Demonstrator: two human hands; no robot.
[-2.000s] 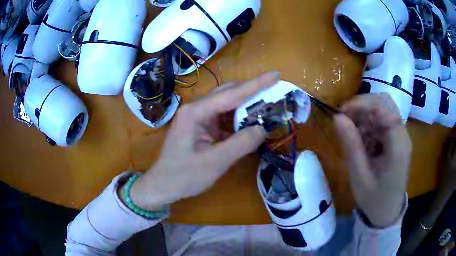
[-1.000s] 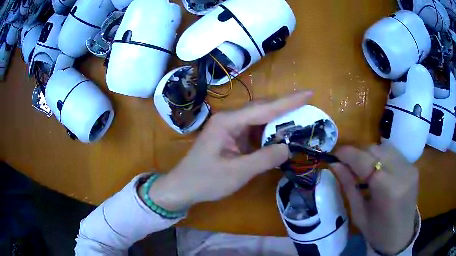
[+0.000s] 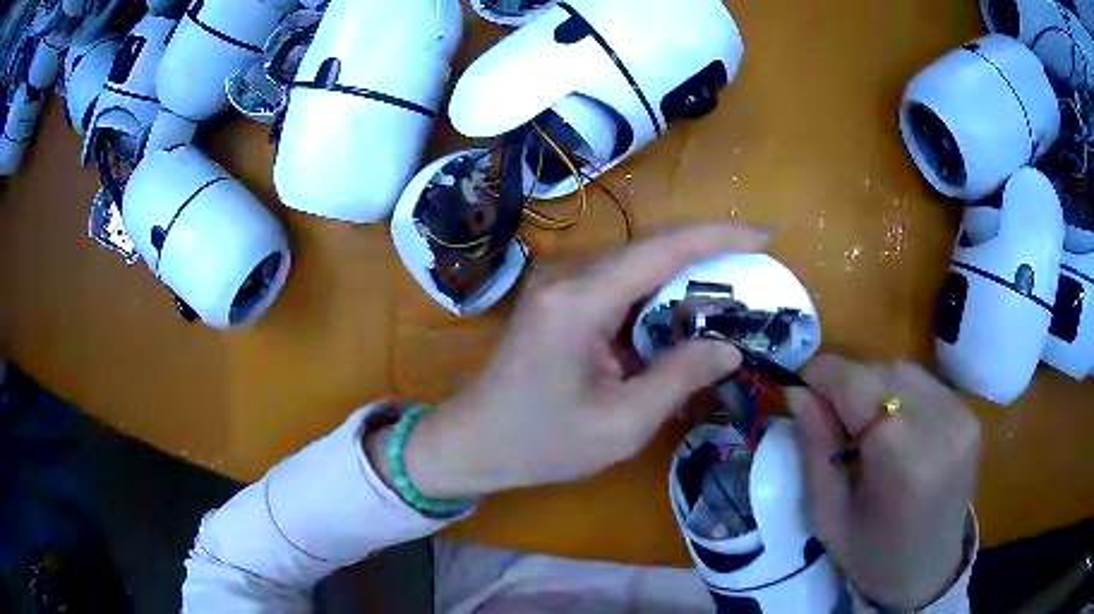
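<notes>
My left hand (image 3: 564,360) holds a white base shell (image 3: 768,286), its open side with dark and metallic parts facing up. My left thumb presses at the shell's near inner edge. My right hand (image 3: 894,468) grips slim dark tweezers (image 3: 774,368), whose tip reaches the shell's near edge beside my left thumb. The tip itself is hard to make out. Red and dark wires (image 3: 750,396) run from the shell down to a white camera body (image 3: 786,492), which stands below it near the bench edge with its open end towards the shell. My right hand partly hides the body.
Another white camera (image 3: 648,60) with its opened shell (image 3: 462,228) and loose yellow wires lies beyond my left hand. White camera bodies crowd the left (image 3: 206,234) and the right (image 3: 1002,288) of the orange-brown bench (image 3: 324,360).
My right hand has brought the tweezers from the shell's right side down to its near edge by my left thumb. The view has shifted, so everything sits farther right and lower.
</notes>
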